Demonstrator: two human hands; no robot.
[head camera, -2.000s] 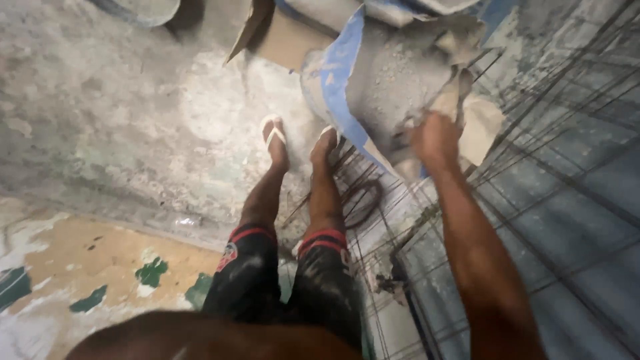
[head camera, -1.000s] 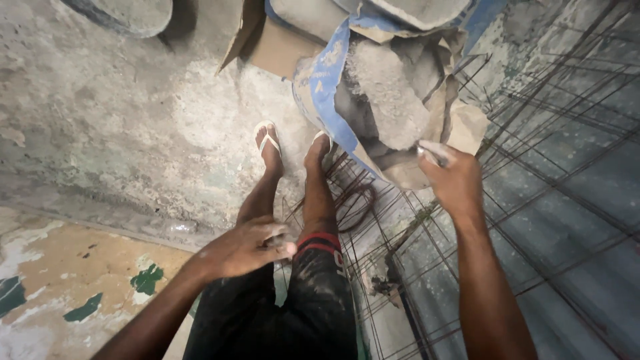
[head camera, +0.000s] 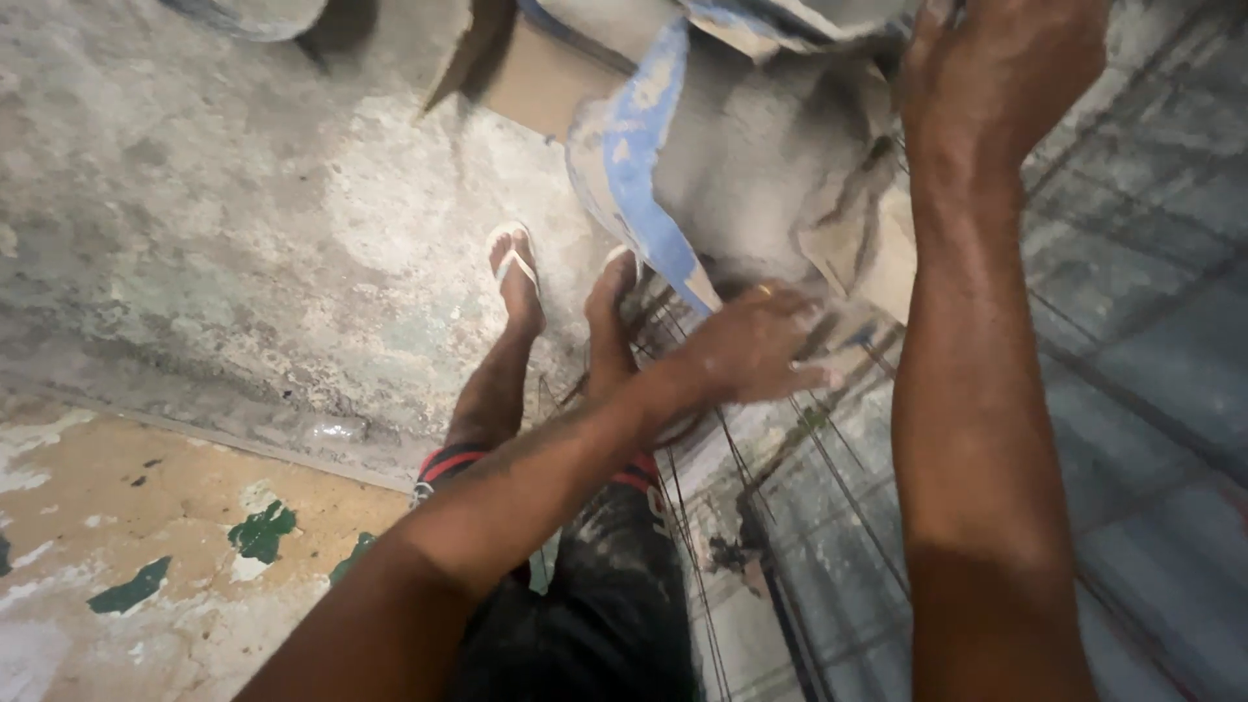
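Note:
An open paper sack (head camera: 639, 175), torn and blue-printed, stands at the upper middle with grey powder (head camera: 746, 166) inside. My left hand (head camera: 765, 341) is at the sack's near edge, fingers spread and blurred; whether it touches the paper is unclear. Over the sack's far right side reaches my right hand (head camera: 1004, 78), its fingertips partly cut off by the top of the view. What that hand touches cannot be told. A folded flap of brown paper (head camera: 882, 244) lies between the two hands.
Wire mesh of thin steel rods (head camera: 1121, 390) leans along the right. A round container (head camera: 258, 15) is at the top left, and brown cardboard (head camera: 546, 78) lies beside the sack. My feet in white flip-flops (head camera: 512, 258) stand on the worn concrete floor (head camera: 244, 195).
My left hand has moved from over my knee to the sack's near edge. My right hand has gone from that near edge to the sack's far right side.

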